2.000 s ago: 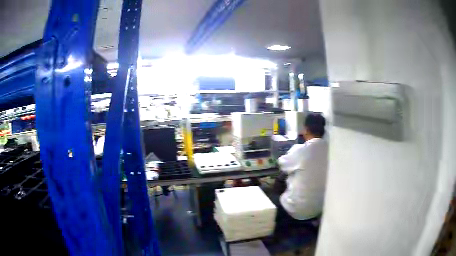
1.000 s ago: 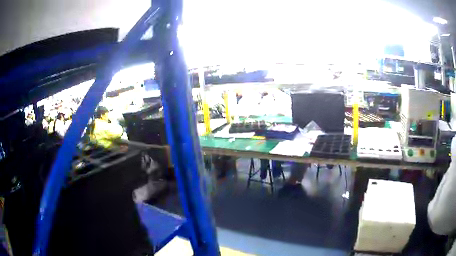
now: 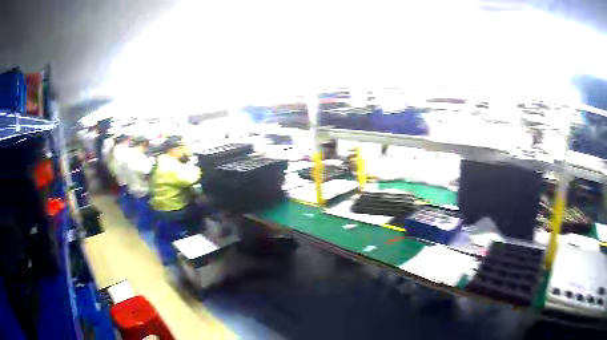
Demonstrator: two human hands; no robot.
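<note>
Neither of my hands is in the picture. The nearest bench has a green surface [image 3: 399,251] running from the middle to the lower right. A black compartment tray [image 3: 509,269] lies near its front edge, right of a white paper sheet [image 3: 442,264]. A blue divided box [image 3: 432,224] with whitish cells sits behind the paper. Another black tray [image 3: 384,203] lies left of the box. A white foam tray [image 3: 578,275] with dark round spots is at the right rim. An orange-red stick [image 3: 395,240] lies on the green. The frame is blurred.
Stacked black trays [image 3: 246,182] stand at the bench's left end. A person in yellow [image 3: 172,182] and others line the aisle [image 3: 143,262]. A white-topped box [image 3: 195,247] and a red stool-like object [image 3: 138,319] stand low left. Dark racks [image 3: 33,226] fill the left. Yellow-wrapped posts [image 3: 318,178] rise from the bench.
The view has turned left and come nearer the bench. The blue rack posts in front have left the picture. The aisle with people is now plainer, and the seated person in white is out of view.
</note>
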